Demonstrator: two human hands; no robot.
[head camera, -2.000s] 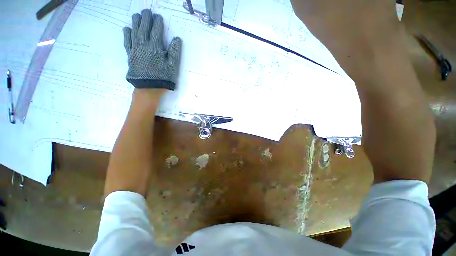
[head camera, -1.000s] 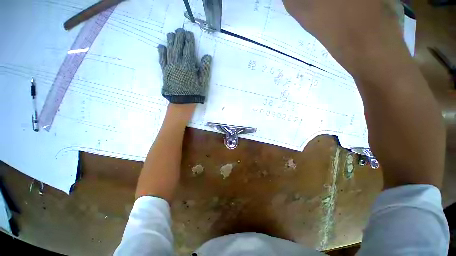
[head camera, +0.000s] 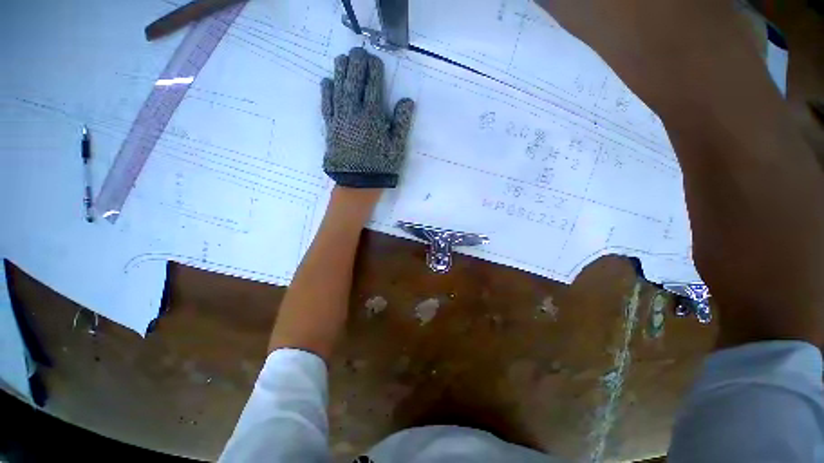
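Note:
My left hand (head camera: 366, 118), in a grey knitted mesh glove with a dark cuff, lies flat on the white paper marker (head camera: 262, 136), fingers spread and holding nothing. The cutter's upright blade stand (head camera: 393, 23) is just beyond its fingertips at the top edge, with the shiny base plate (head camera: 375, 42) at its foot; the motor body is out of view. A thin dark cut (head camera: 470, 69) runs right from the blade. Dark fabric shows under the paper's notched edges. My right forearm reaches up over the right side; its hand is cut off by the top edge.
A silver clamp (head camera: 440, 250) grips the near edge, another (head camera: 696, 301) the right corner. A clear purplish ruler (head camera: 163, 113), a pen (head camera: 87, 174) and a brown bar (head camera: 185, 18) lie on the paper at left. The worn brown table (head camera: 506, 353) shows in front; another dark-edged white piece (head camera: 11, 344) lies far left.
The view has shifted left, so the lay appears further right. Relative to the clamps, the blade has moved left and away, and the cut is longer. My gloved hand has slid slightly right over the paper.

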